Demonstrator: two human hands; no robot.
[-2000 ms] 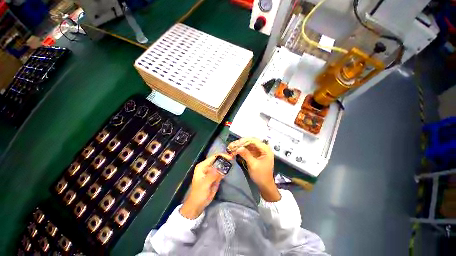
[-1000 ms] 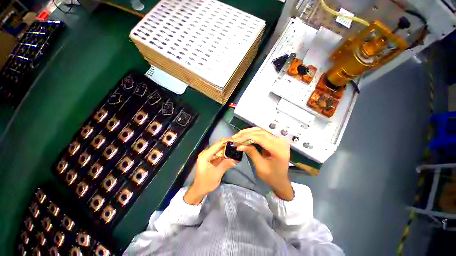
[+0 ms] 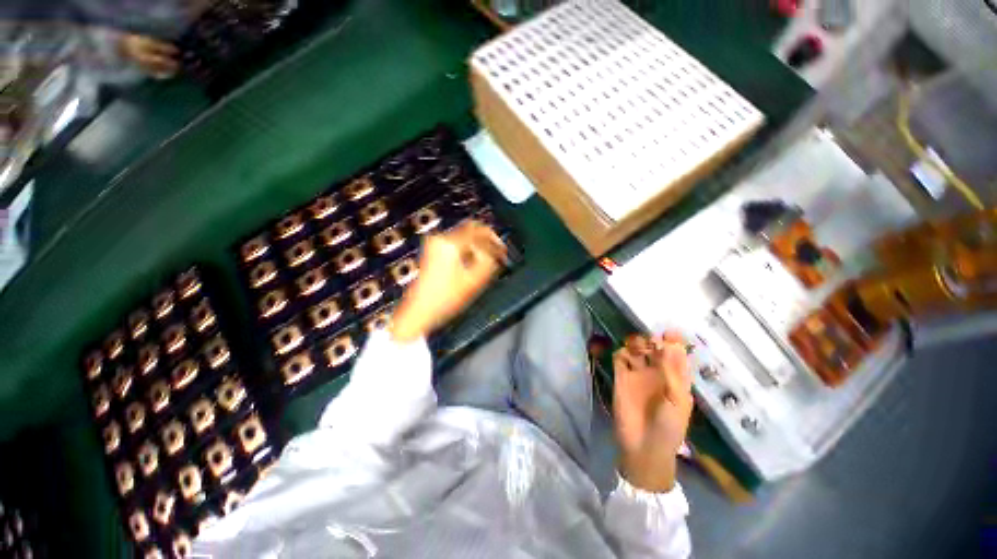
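My left hand (image 3: 454,275) is over the right side of the black blister tray (image 3: 262,317), with its fingertips near the pockets at the tray's right end. Whether it holds a housing cannot be seen. The tray holds rows of coppery square housings (image 3: 349,259) with dark centres; pockets at its upper right look black with thin shiny outlines. My right hand (image 3: 653,399) is raised at the front left edge of the white press base (image 3: 700,278), fingers curled. A small dark thing may be at its fingertips, but it is too blurred to name.
A second tray of housings (image 3: 159,413) lies at the left. A stack of part sheets (image 3: 618,104) stands behind the first tray. The press has orange-brown fixtures (image 3: 836,333) and a gold-coloured head (image 3: 940,268) at the right. Another person's hand (image 3: 150,55) shows at the upper left.
My hands have moved apart. The left has gone from above my lap to the tray; the right has moved towards the press. The black housing no longer shows between them. The view has turned.
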